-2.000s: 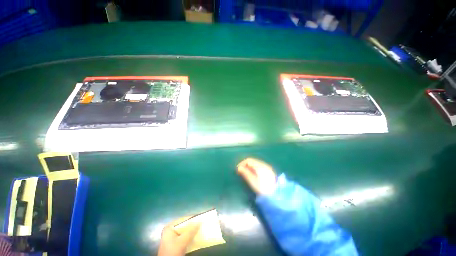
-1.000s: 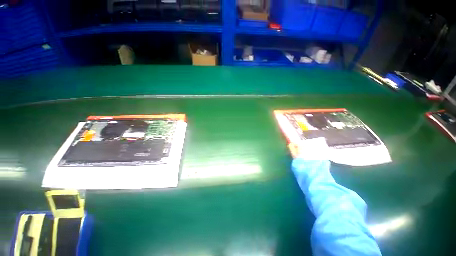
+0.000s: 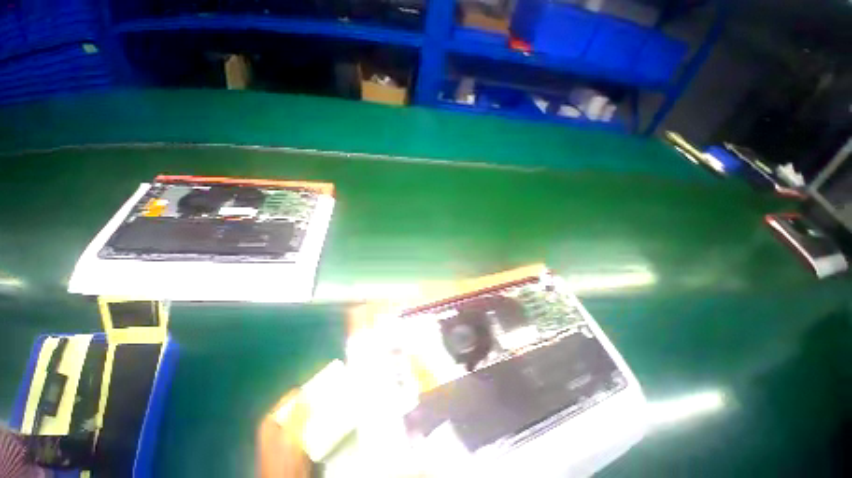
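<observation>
An open laptop base (image 3: pixel 523 373) lies close in front of me on a white sheet (image 3: pixel 598 453), turned at an angle. Its round black fan (image 3: pixel 465 334), green board (image 3: pixel 546 308) and long black battery (image 3: pixel 532 387) show. Its left end is washed out by glare. My left hand (image 3: pixel 285 439), blurred at the lower edge, holds a pale yellow sheet (image 3: pixel 325 411) beside the laptop's left end. My right hand cannot be made out; a bright orange-white blur at the laptop's left corner may hide it.
A second laptop base (image 3: pixel 201 233) lies on a white sheet at the left. A blue tray (image 3: pixel 157 411) with yellow-edged black pieces is at the lower left. Another laptop (image 3: pixel 805 241) is at the far right. Blue shelves (image 3: pixel 430 56) stand behind the green bench (image 3: pixel 402 215).
The right-hand laptop has come from the far right to close in front of me and turned. My left hand with the yellow sheet is back in view; the blue right sleeve no longer shows clearly.
</observation>
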